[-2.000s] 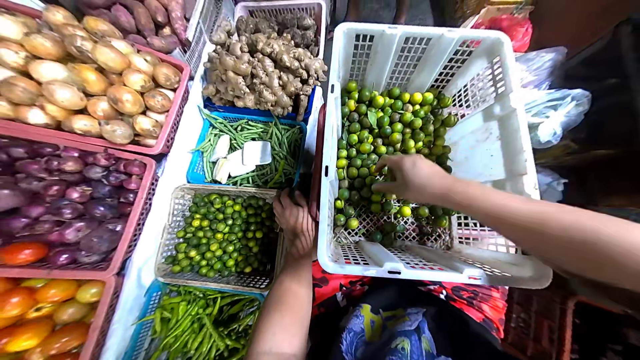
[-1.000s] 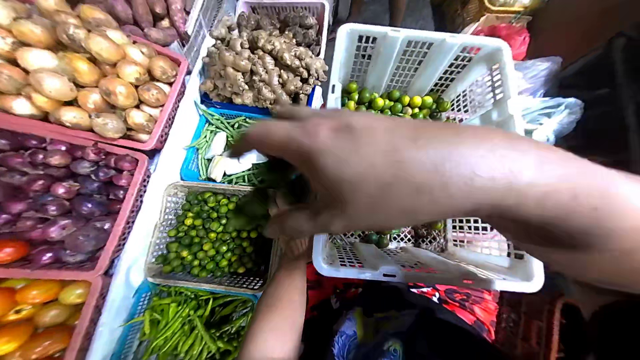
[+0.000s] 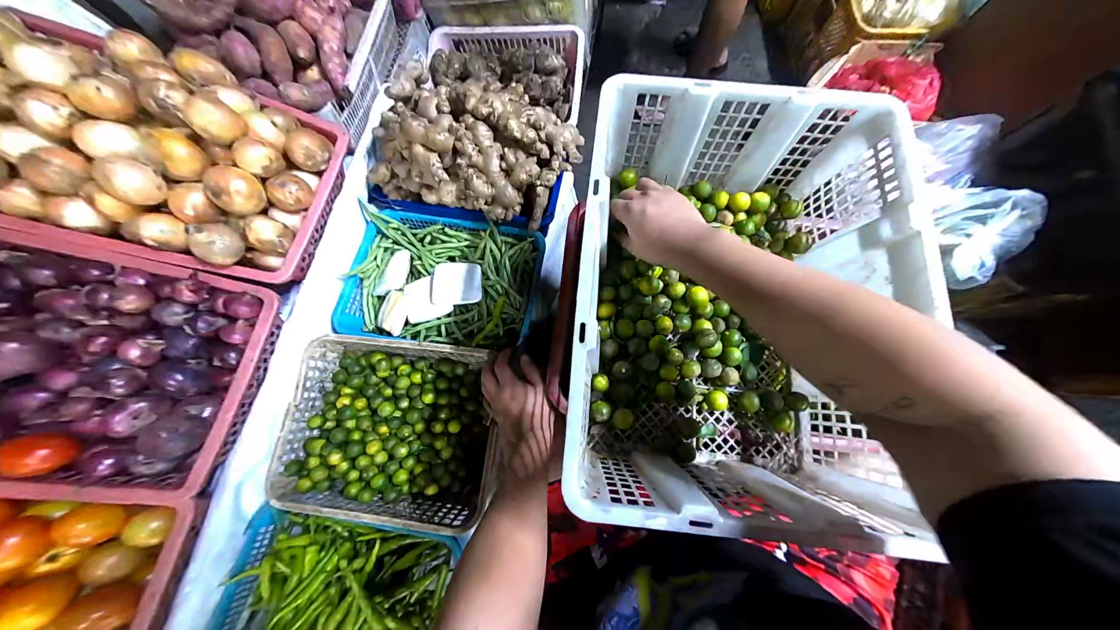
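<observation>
My right hand (image 3: pixel 658 223) is down among the small green citrus fruits (image 3: pixel 665 332) in the large white plastic crate (image 3: pixel 910 254), near its left wall. Its fingertips are partly hidden, so its grip is unclear. My left hand (image 3: pixel 522 416) rests at the right rim of a smaller grey basket (image 3: pixel 293 416), which holds more small green citrus fruits (image 3: pixel 385 420). Whether those fingers close on the rim does not show. Just above that basket, green beans (image 3: pixel 499 271) with white pieces (image 3: pixel 437 289) on top fill a blue basket (image 3: pixel 347 306).
Ginger (image 3: pixel 481 140) lies in a crate beyond the beans. Green chili peppers (image 3: pixel 350 577) are nearest me. Crates of yellow onions (image 3: pixel 131 175), red onions (image 3: pixel 131 359) and tomatoes (image 3: pixel 79 551) stand at the left. Plastic bags (image 3: pixel 989 227) lie right of the white crate.
My right hand was over the smaller citrus basket a second ago, with dark green shapes at its fingers; it has moved back right, into the white crate. My left hand has stayed by the basket's rim.
</observation>
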